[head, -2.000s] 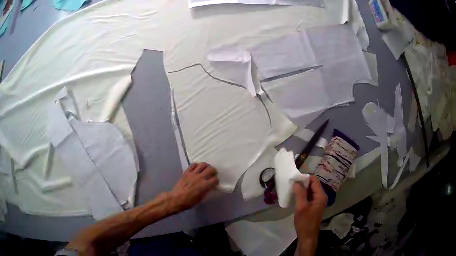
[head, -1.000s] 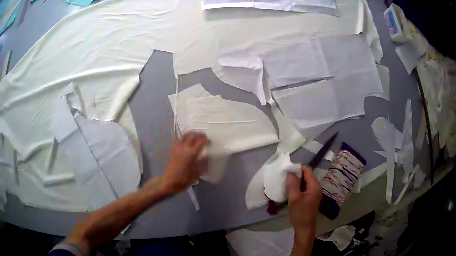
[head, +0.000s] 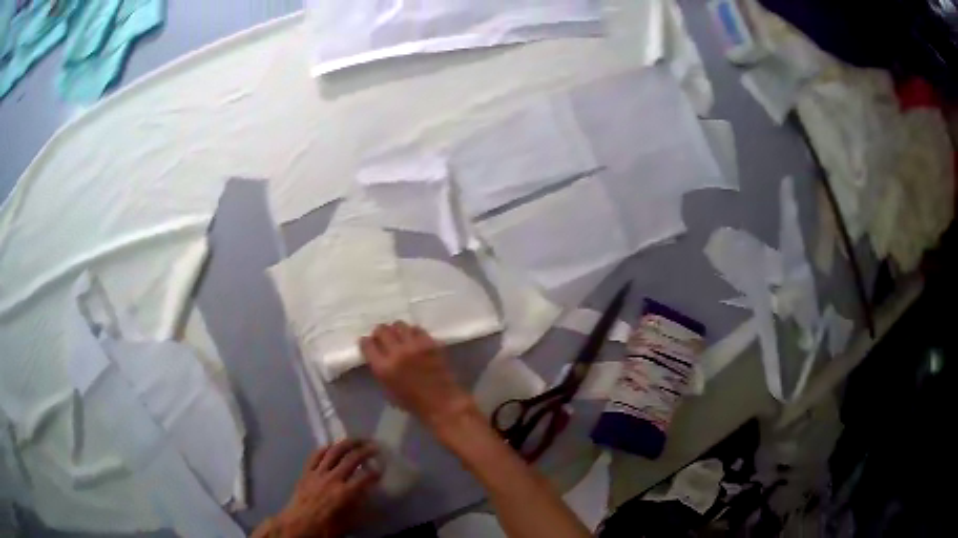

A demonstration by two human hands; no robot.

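A cream cloth panel (head: 357, 284) lies folded over on the table, its near edge a thick fold. My right hand (head: 410, 363) has its bent fingers on that fold. My left hand (head: 331, 485) is low and nearer me, by the lower end of narrow white strips (head: 313, 394); its fingers are blurred and a grip cannot be made out. A blurred pale scrap shows just right of it. Dark shears (head: 573, 373) lie on the table right of my right hand, beside a wrapped pattern weight (head: 653, 380) with purple-blue ends.
A creased white pattern piece (head: 651, 142) lies behind the shears. A curved pattern piece (head: 173, 394) is at left on spread cream cloth (head: 137, 189). Offcuts (head: 783, 284) lie at right, heaped cloth (head: 893, 179) beyond, turquoise scraps (head: 110, 47) at far left.
The cream panel is folded over. My right hand has moved left onto it, and the white piece it held no longer covers the shears. My left hand has moved nearer me. The view has shifted.
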